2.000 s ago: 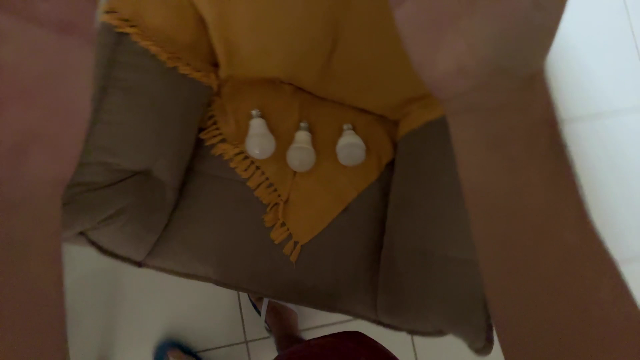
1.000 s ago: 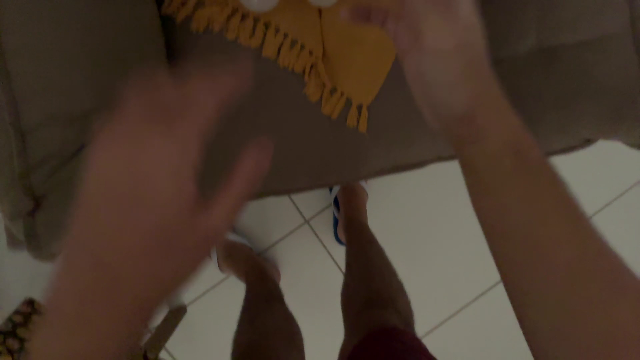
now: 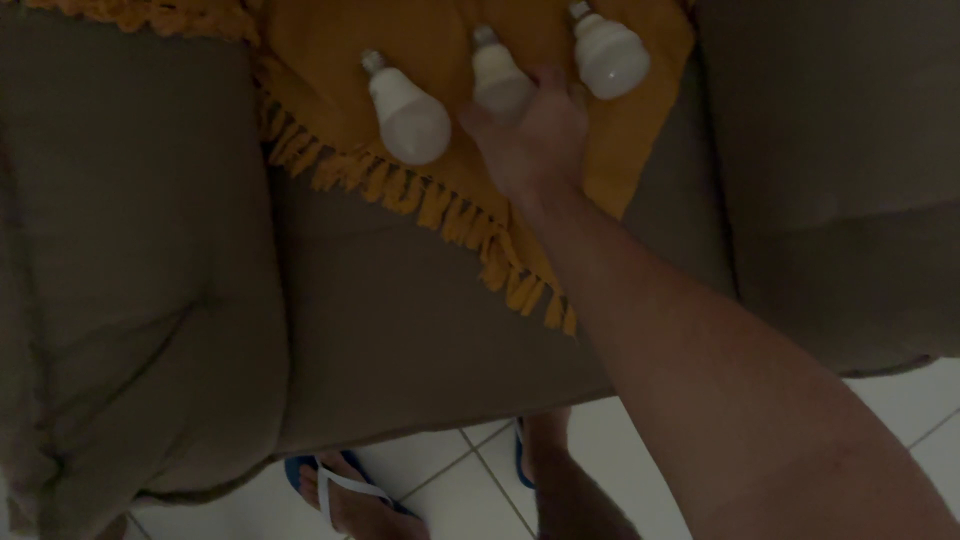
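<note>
Three white light bulbs with metal bases lie on a mustard-yellow fringed throw (image 3: 330,112) over a seat. My right hand (image 3: 536,135) reaches in from the lower right, its fingers around the globe of the middle bulb (image 3: 501,79), whose metal base points up and away. The left bulb (image 3: 410,118) lies a little to the left of my fingers. Close to the right of my hand is the right bulb (image 3: 611,58), with a ridged neck. My left hand is out of view.
A grey-brown padded sofa (image 3: 420,322) with raised armrests (image 3: 142,255) at either side carries the throw. Below its front edge are feet in blue flip-flops (image 3: 352,487) on white floor tiles (image 3: 450,480).
My right hand has come down onto the middle bulb, and my left hand has left the view. The view has shifted and sits closer to the bulbs.
</note>
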